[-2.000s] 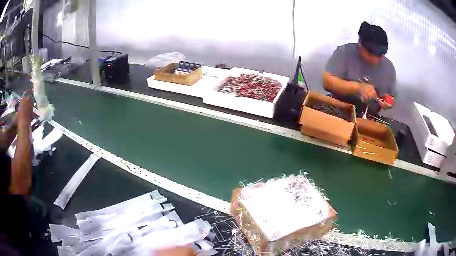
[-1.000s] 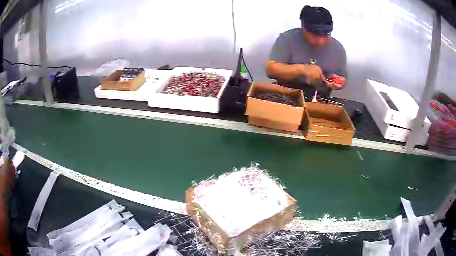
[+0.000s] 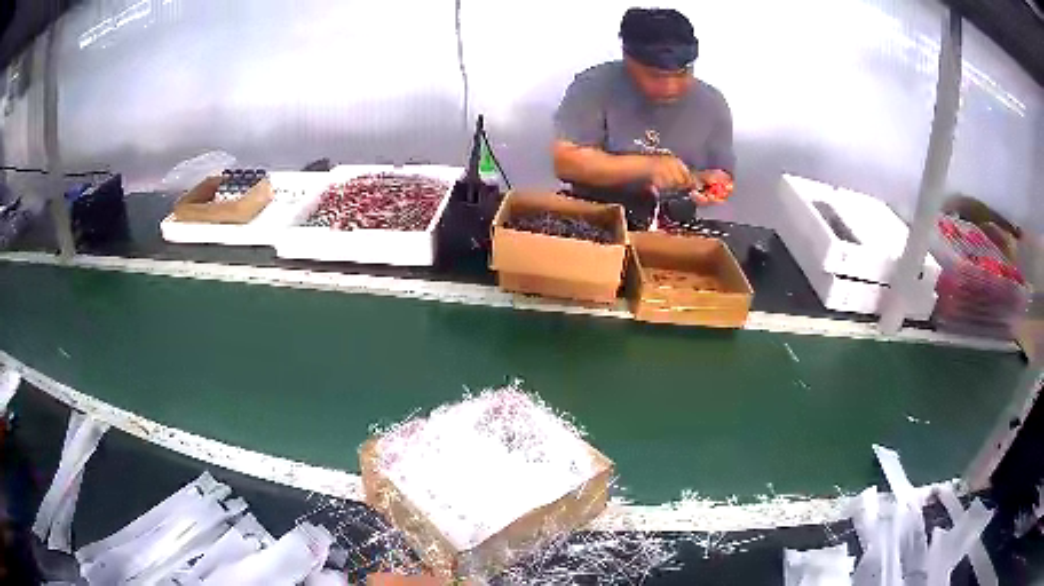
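Observation:
The near carton (image 3: 538,529) stands at the bench edge, partly over the green belt. Its white top (image 3: 487,469) is strewn with fine whitish and reddish strands, and more strands (image 3: 641,559) lie around its base. White strips (image 3: 189,538) lie in a fanned pile at lower left. More white strips (image 3: 904,538) stand and lean at lower right. A small blurred tan patch at the bottom edge, left of the carton, looks like a bit of my left hand (image 3: 403,579), almost wholly cut off; what it holds is hidden. My right hand is not in view.
Beyond the green belt (image 3: 286,355), a person (image 3: 641,115) holds a small red part (image 3: 716,187). Before them stand two open cartons, the left (image 3: 555,266) filled with dark parts. A white tray (image 3: 357,247) holds red-and-silver parts. White boxes (image 3: 853,258) and a clear container of red parts (image 3: 979,275) are right.
The view has swung right, so the carton and the opposite bench sit further left. The forearm at the left edge has gone out of view. The person opposite still works on the red part.

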